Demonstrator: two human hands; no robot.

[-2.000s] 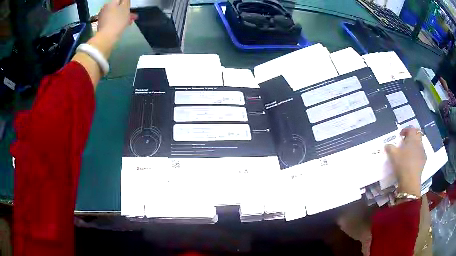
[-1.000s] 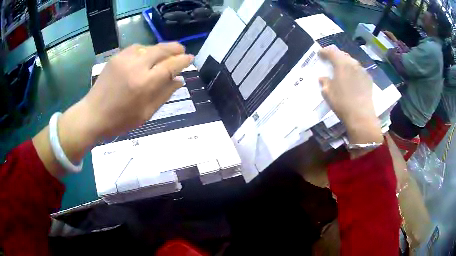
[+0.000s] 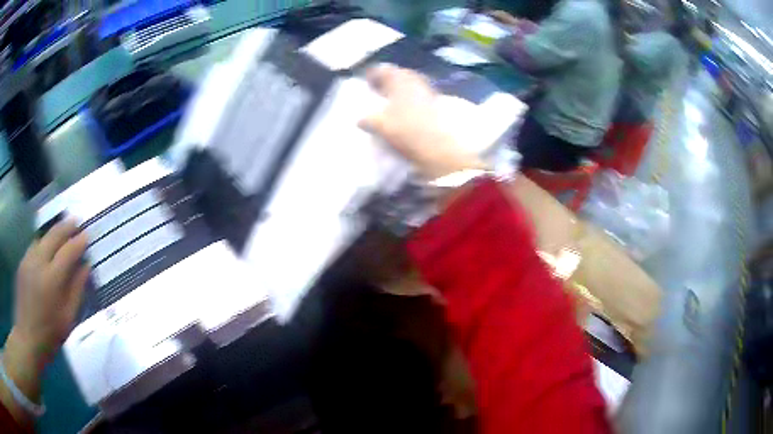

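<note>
The picture is blurred. A stack of flat box blanks [image 3: 195,280], black and white with pale text blocks, lies in front of me at the left. My left hand [image 3: 52,284] is at the stack's left edge, partly cut off by the picture's rim; whether its fingers grip a sheet is unclear. My right hand [image 3: 415,119] is shut on the white part of a box blank [image 3: 314,169], which stands tilted up beside the stack. The far side of this grip is hidden.
A blue tray [image 3: 140,127] with dark contents stands beyond the stack. More black and white blanks [image 3: 352,42] lie behind my right hand. A person in a grey-green top [image 3: 572,76] is at the upper right, with another behind. Brown cardboard [image 3: 610,280] lies under my right forearm.
The view has swung right. My left hand has gone from above the stack to its left edge. My right hand has kept hold of the tilted blank, which has shifted right relative to the stack.
</note>
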